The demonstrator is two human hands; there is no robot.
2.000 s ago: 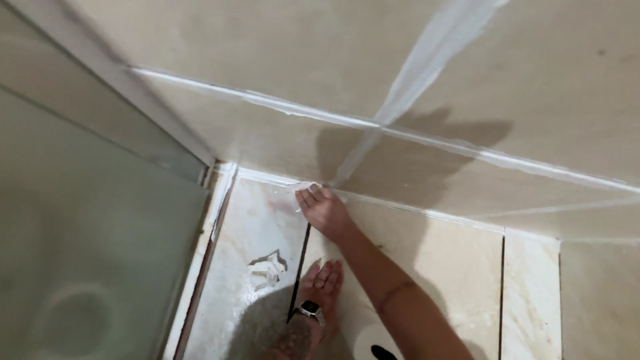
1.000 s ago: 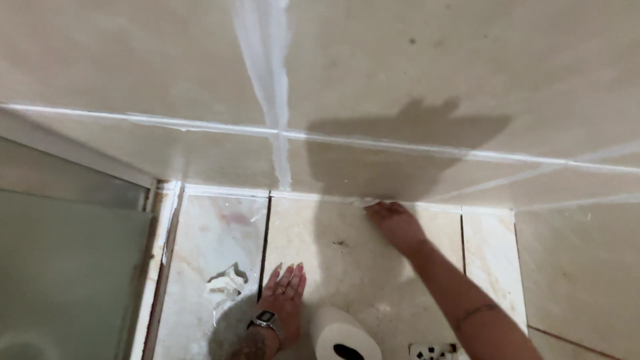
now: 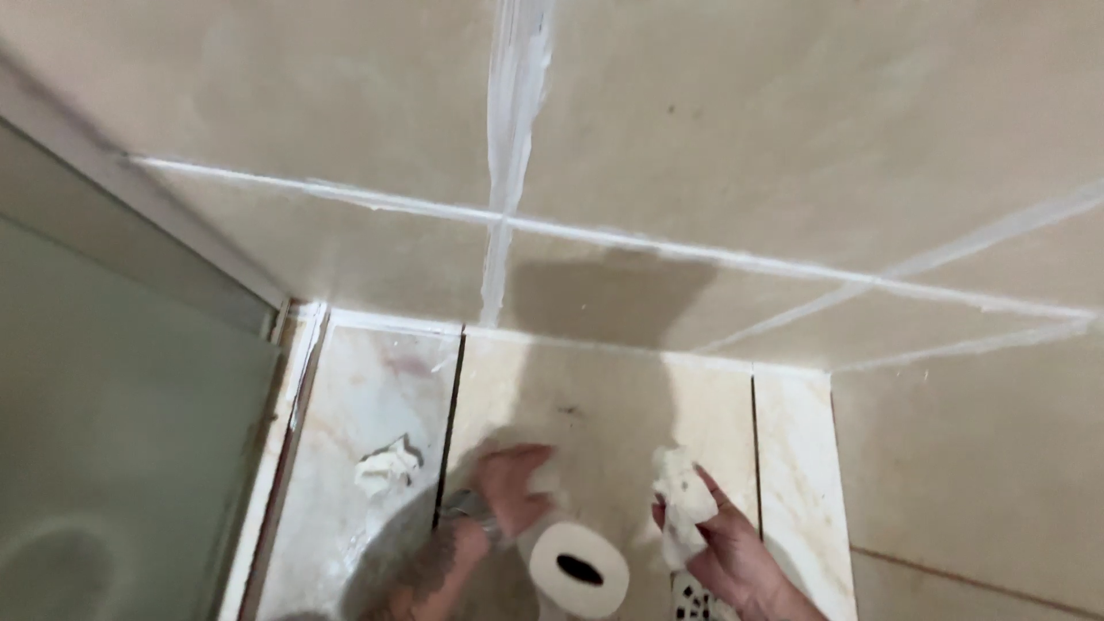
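Note:
My right hand [image 3: 720,526], at the lower right, holds a crumpled piece of white paper [image 3: 686,496] over the floor tiles. My left hand [image 3: 515,487] is blurred, with a watch at its wrist, above the floor tiles left of a toilet paper roll [image 3: 552,573]; a faint whitish blur shows between thumb and fingers, and whether they hold anything is unclear. The roll stands on end at the bottom centre. Another crumpled white wad [image 3: 390,466] lies on the marbled floor tile at the left. White grout [image 3: 503,216] runs in smeared lines over the wall tiles.
A frosted glass panel [image 3: 121,414] with a frame stands at the left, beside a narrow threshold strip [image 3: 280,466]. A floor drain grate [image 3: 694,599] is partly hidden by my right hand. The beige tiled wall [image 3: 733,147] rises ahead and meets another wall [image 3: 966,448] at the right.
My right hand has left the joint between wall and floor and now holds the crumpled paper up nearer to me. My left hand, flat on the floor before, has lifted.

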